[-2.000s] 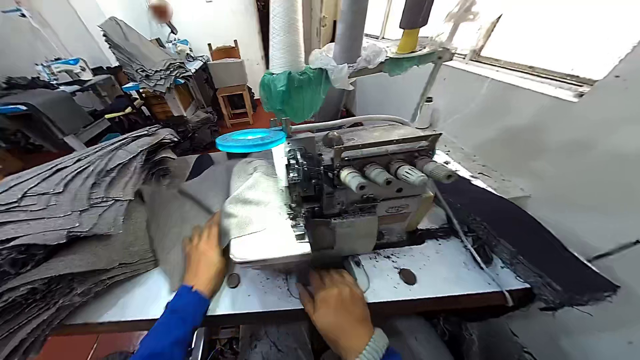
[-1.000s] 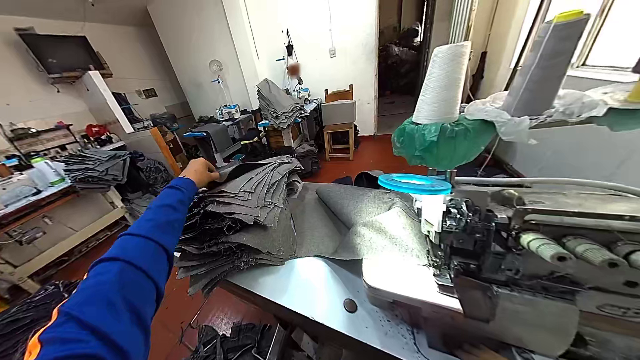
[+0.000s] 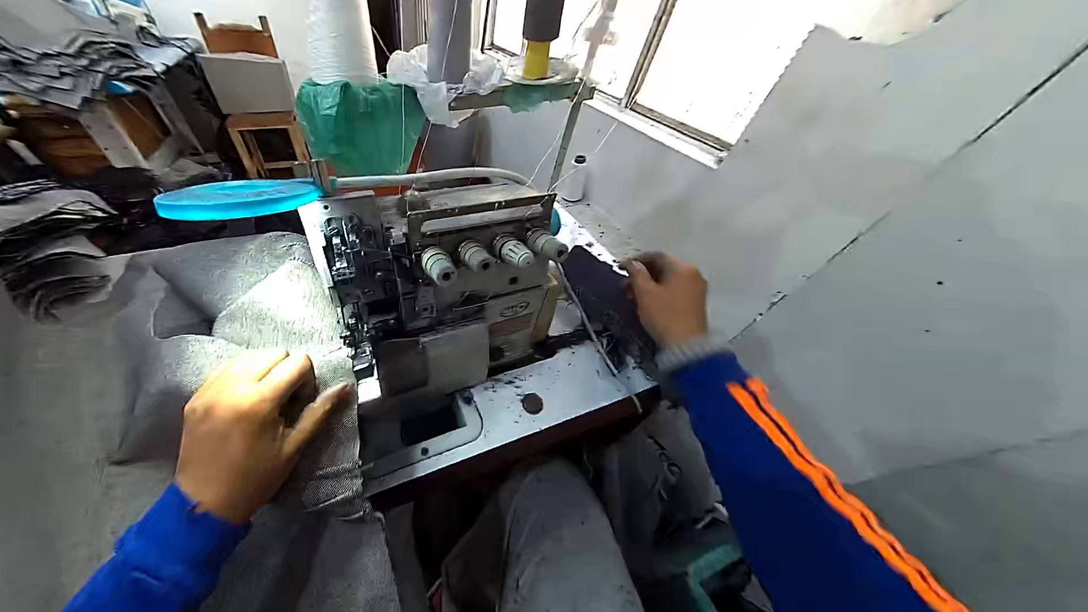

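Observation:
An overlock sewing machine (image 3: 450, 289) stands on a white table (image 3: 552, 391). Grey fabric (image 3: 289, 306) lies at its left side, with its edge beside the needle area, and hangs over the front. My left hand (image 3: 251, 425) rests on this fabric just left of the machine, thumb and fingers bent; whether it pinches the cloth I cannot tell. At the right, beyond the machine, my right hand (image 3: 667, 297) has its fingers closed at the edge of a dark fabric piece (image 3: 599, 285), which lies along the table's right side.
A bright blue ring-shaped tray (image 3: 238, 199) juts out at the machine's upper left. Thread cones (image 3: 340, 42) and green plastic (image 3: 361, 127) stand behind. Stacked grey cloth pieces (image 3: 51, 246) are at the left, a wooden chair (image 3: 255, 110) farther back. A wall (image 3: 892, 255) borders the right side.
My left hand has come back from the cloth stack, where it was one second ago, to the fabric beside the machine. My right hand is now at the dark fabric on the right. The view has swung right.

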